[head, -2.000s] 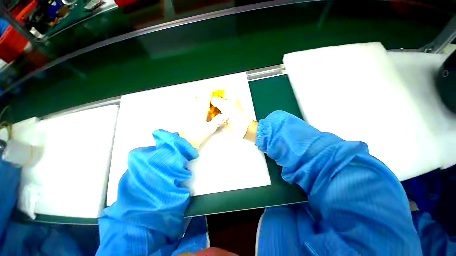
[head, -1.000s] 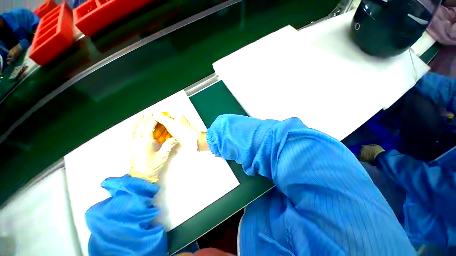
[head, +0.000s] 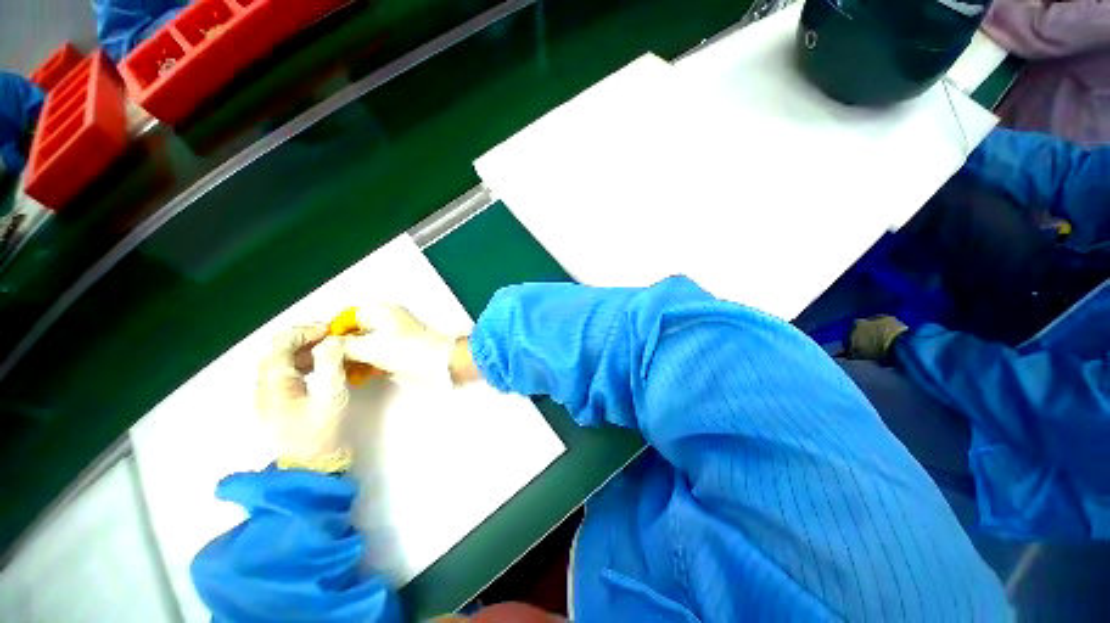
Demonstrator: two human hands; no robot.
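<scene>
My left hand [head: 301, 396], in a cream glove with a yellowish cuff, is over the white foam mat [head: 457, 469], its fingers curled inward. My right hand [head: 402, 346], in a similar glove, meets it from the right. The hands touch at the fingertips. A small yellow-orange piece [head: 345, 323], possibly a finger cot, shows at the right fingertips. More orange shows below, under the right fingers. The fingers partly hide these pieces. Whether my left fingers grip one cannot be told.
Thick white foam sheets [head: 682, 183] lie at right, with a dark round container [head: 883, 46] beyond. Red divided bins [head: 83, 132] stand across the green conveyor [head: 244, 231]. Another white mat [head: 85, 535] is at lower left. Neighbours' blue sleeves [head: 962, 396] and a gloved hand are at right.
The view has turned right, so mat and hands appear further left and the dark container shows more fully. My left fingers have curled in and closed toward the right fingertips, covering more orange.
</scene>
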